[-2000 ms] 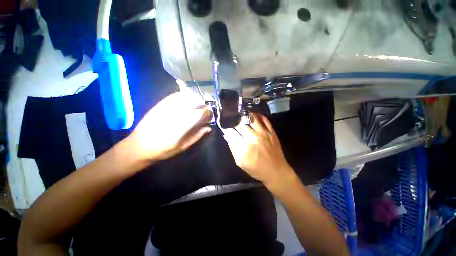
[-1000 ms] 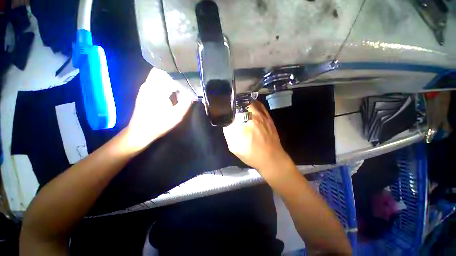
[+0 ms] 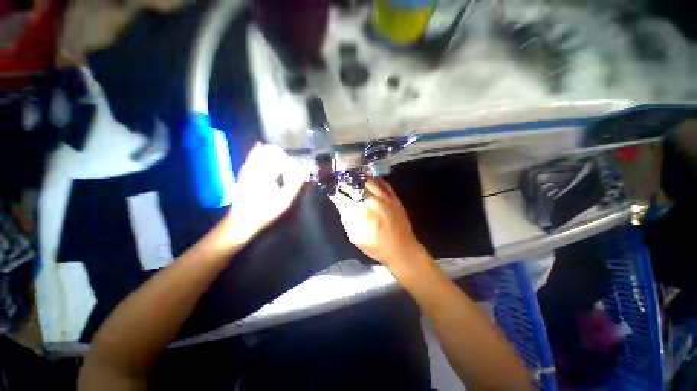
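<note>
The black garment panel [image 3: 447,202] lies across the sewing machine bed and runs left under both hands. A white strip [image 3: 150,229] lies on its left part. My left hand [image 3: 264,187] is just left of the needle area, overexposed, with its fingertips at the cloth; whether it grips anything cannot be told. My right hand [image 3: 373,219] is just right of and below the presser foot [image 3: 350,179], fingers bent down on the cloth; its fingertips are partly hidden by the metal parts. The dark take-up lever guard [image 3: 325,172] stands between the hands.
The machine head [image 3: 474,84] spans the top, with a yellow and blue thread cone [image 3: 403,19] on it. A bright blue lamp [image 3: 212,162] hangs left of my left hand. A dark pile of cut pieces [image 3: 562,191] lies at the right, above a blue basket [image 3: 526,321].
The view has shifted, so more of the machine top shows. Since the earliest frame, my left hand has moved left from the needle area and more white table edge shows. My right hand stays beside the foot.
</note>
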